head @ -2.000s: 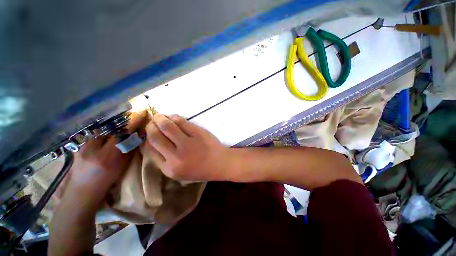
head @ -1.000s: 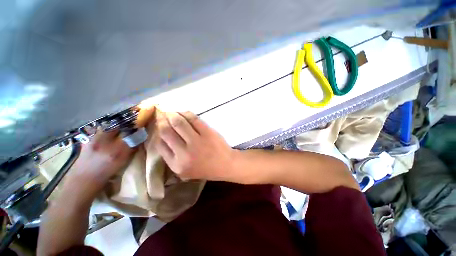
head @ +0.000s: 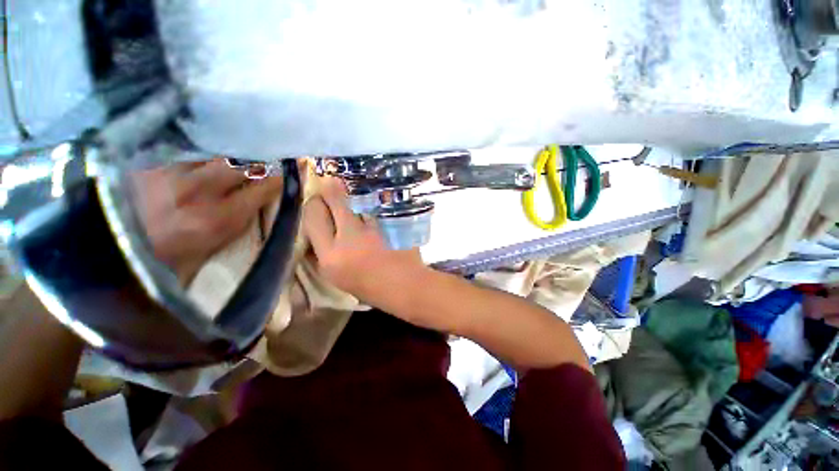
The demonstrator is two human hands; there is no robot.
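The white sewing machine head (head: 396, 78) fills the top of the view, large and close. A thread tension assembly (head: 401, 184) and a shiny curved metal part at the left stand before the work. My right hand (head: 354, 253) lies at the needle area with its fingers on the beige cloth (head: 308, 336), which hangs over the table's front edge. My left hand (head: 207, 207) is partly hidden behind the curved metal part, beside the same cloth; its fingertips and grip are not clear. The needle is hidden.
Scissors with yellow and green handles (head: 549, 198) lie on the white table (head: 469, 235), right of my right hand. A wooden-handled tool (head: 685, 175) is at the table's right end. Beige cloth (head: 768, 216) hangs at the right, above heaps of green and grey fabric (head: 681, 350).
The view has shifted closer to the machine head, so the tension assembly and curved metal part now cover part of the work. The scissors appear smaller. Both hands remain around the cloth.
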